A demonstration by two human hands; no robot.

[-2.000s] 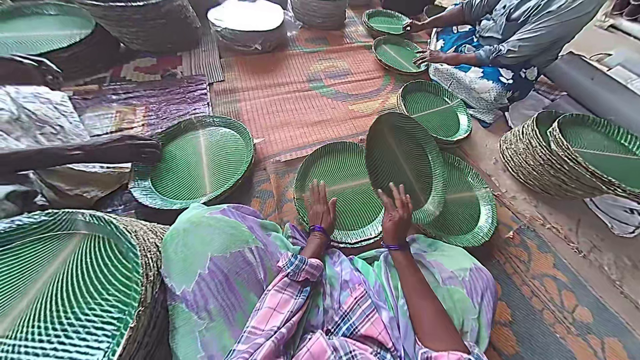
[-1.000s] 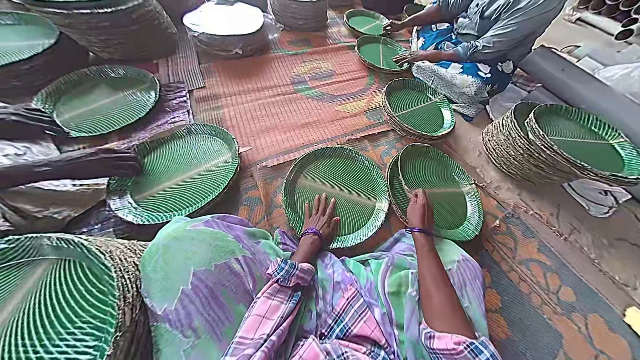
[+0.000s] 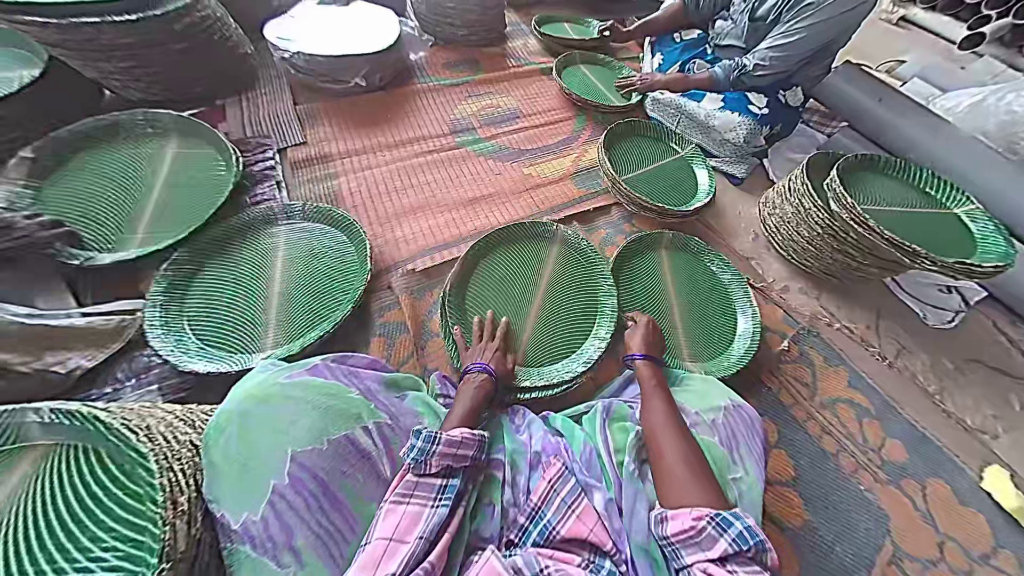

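My left hand [image 3: 485, 352] lies with spread fingers on the lower left part of a round green leaf-patterned plate [image 3: 552, 292], which tops a low stack in front of my lap. My right hand [image 3: 642, 336] has its fingers curled at the left edge of a second green plate [image 3: 708, 300], just right of the first; whether it grips that rim cannot be told for certain. The two plates sit side by side, their rims meeting or nearly so. Purple bangles circle both wrists.
Stacked green plates [image 3: 920, 210] stand at right, a smaller stack [image 3: 658, 168] ahead, and a tall stack [image 3: 180, 472] at lower left. More plates [image 3: 260, 288] lie at left beside a co-worker's blurred hand. Another person [image 3: 744, 56] handles plates at upper right. Woven mats [image 3: 400, 160] cover the floor.
Two seconds ago a plate was tilted upright at my right hand; it is no longer raised. My left hand has come down onto the left plate. At left, another plate has appeared behind the nearer one.
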